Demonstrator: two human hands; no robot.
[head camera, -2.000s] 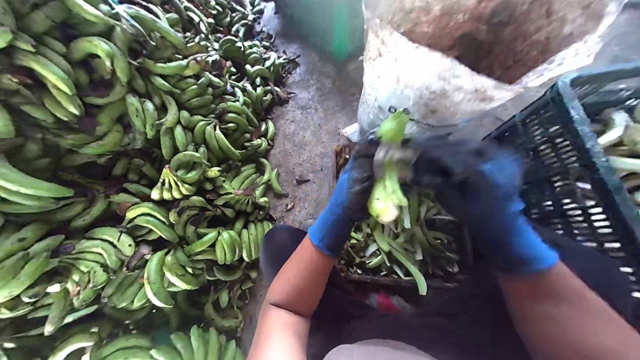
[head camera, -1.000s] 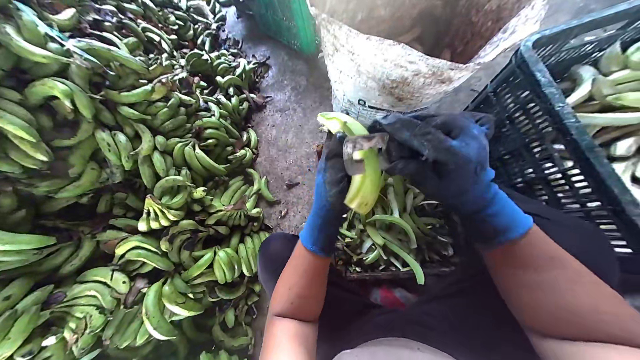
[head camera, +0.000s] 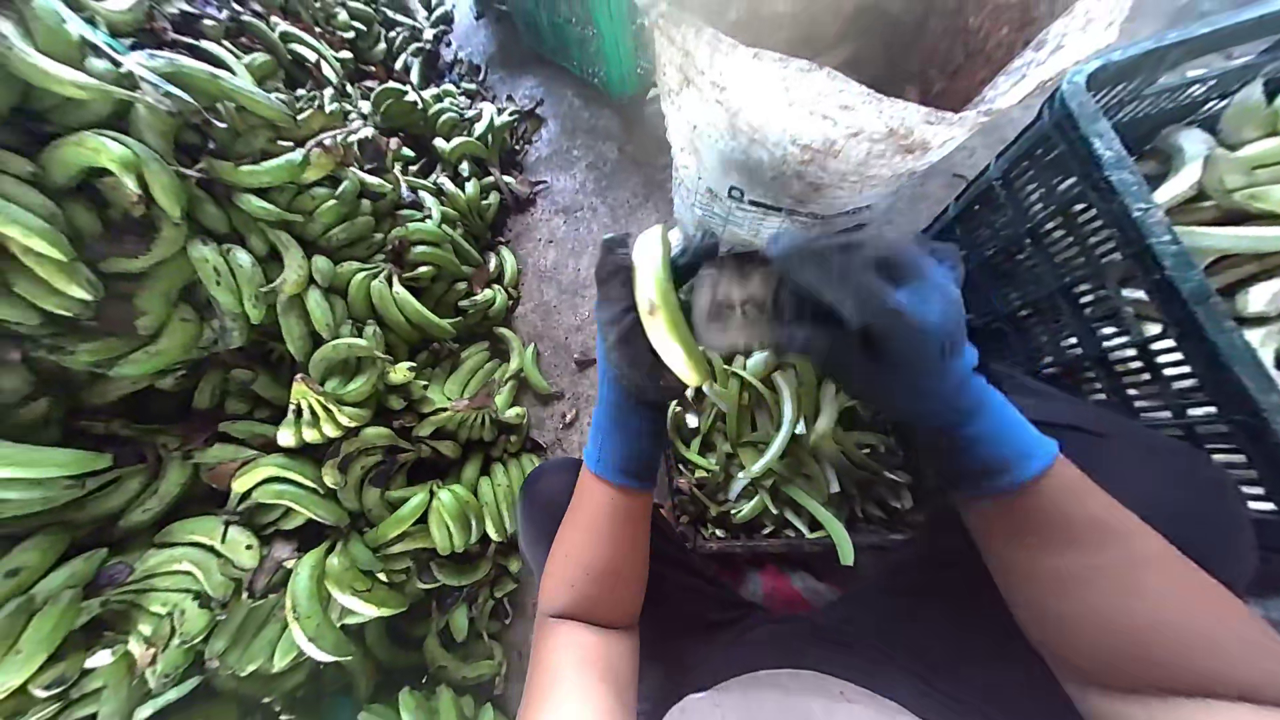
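Between the fingers of my left hand (head camera: 640, 340), in a blue and black work glove, is a green plantain (head camera: 662, 305), partly peeled, held roughly upright. My right hand (head camera: 885, 340), gloved the same way and blurred by motion, grips a flat blade-like tool (head camera: 738, 303) just right of the plantain; its edge and handle cannot be made out. Below both hands lies a heap of green peel strips (head camera: 780, 430) in a shallow crate (head camera: 800, 545), one long strip hanging over its front rim.
A large pile of green plantains (head camera: 390, 300) covers the floor on the left. Ahead stands an open, stained white woven sack (head camera: 760, 110), with green mesh (head camera: 600, 40) beside it. At right a dark plastic crate (head camera: 1120, 200) holds peeled plantains (head camera: 1235, 190).
The tool was across the plantain one second ago and is now to its right, apart from it. The plantain has turned more upright in my left hand.
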